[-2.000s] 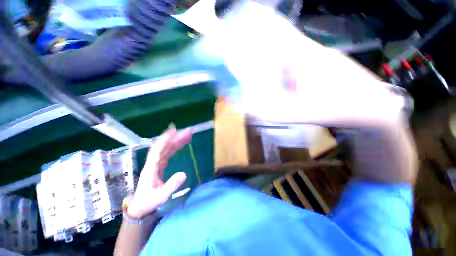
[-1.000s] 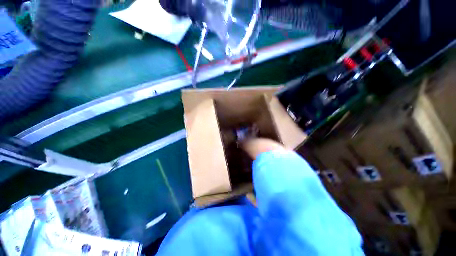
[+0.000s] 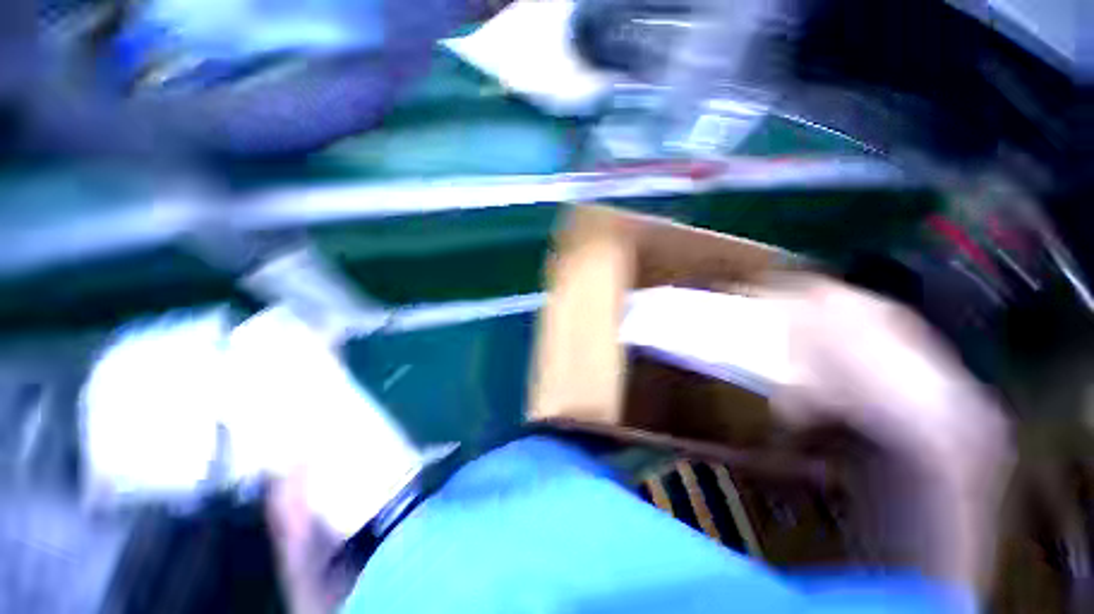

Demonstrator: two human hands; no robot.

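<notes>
The picture is blurred. An open brown shipping carton (image 3: 583,330) stands in front of me at the bench edge. My right hand (image 3: 846,360) is over its right side, holding a white retail box (image 3: 708,333) flat at the carton's opening. My left hand (image 3: 300,522), partly hidden at the lower left, grips another white retail box (image 3: 318,414), which is tilted. Further retail boxes (image 3: 156,402) lie beside it on the green bench (image 3: 438,366). Their print cannot be read.
A metal-edged green worktable (image 3: 444,194) runs across behind the carton. A white sheet (image 3: 528,54) and a grey ribbed duct (image 3: 300,114) are at the back. Red-handled parts (image 3: 966,240) are at the right. Pale slats (image 3: 702,504) show below the carton.
My right hand was down inside the carton and now holds a white retail box at its opening. My left hand has come into view with a box. The view has shifted.
</notes>
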